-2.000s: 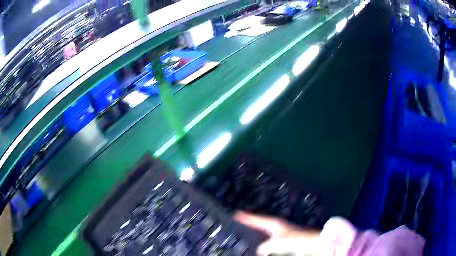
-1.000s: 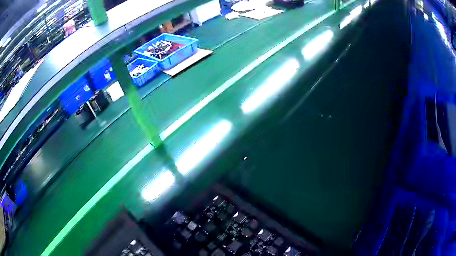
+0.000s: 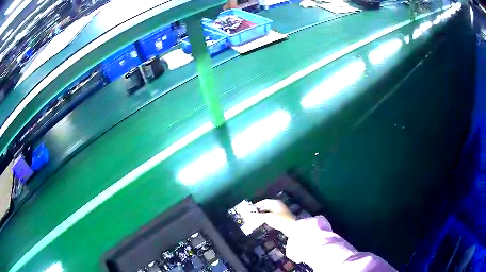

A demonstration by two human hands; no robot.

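A black tray (image 3: 152,234) filled with rows of small circuit boards lies at the bottom centre, its lower part cut off by the picture's edge. A second loaded tray (image 3: 269,245) lies to its right, partly behind my arm. My right hand (image 3: 275,212), in a pale pink sleeve, is over the second tray's upper part. Its fingers hold a small pale circuit board (image 3: 243,213) by its edge, near the gap between the trays. My left hand is not in the picture.
Both trays lie on a shiny green surface (image 3: 346,175). A green post (image 3: 208,87) stands beyond them. Blue bins (image 3: 248,34) with small parts sit at the back, with dark blue boxes (image 3: 121,64) to their left. Blue crates (image 3: 453,244) are at the lower right.
My right hand, out of view one second ago, is back over the right tray with a small board in its fingers. The view has shifted, so more of the left tray shows.
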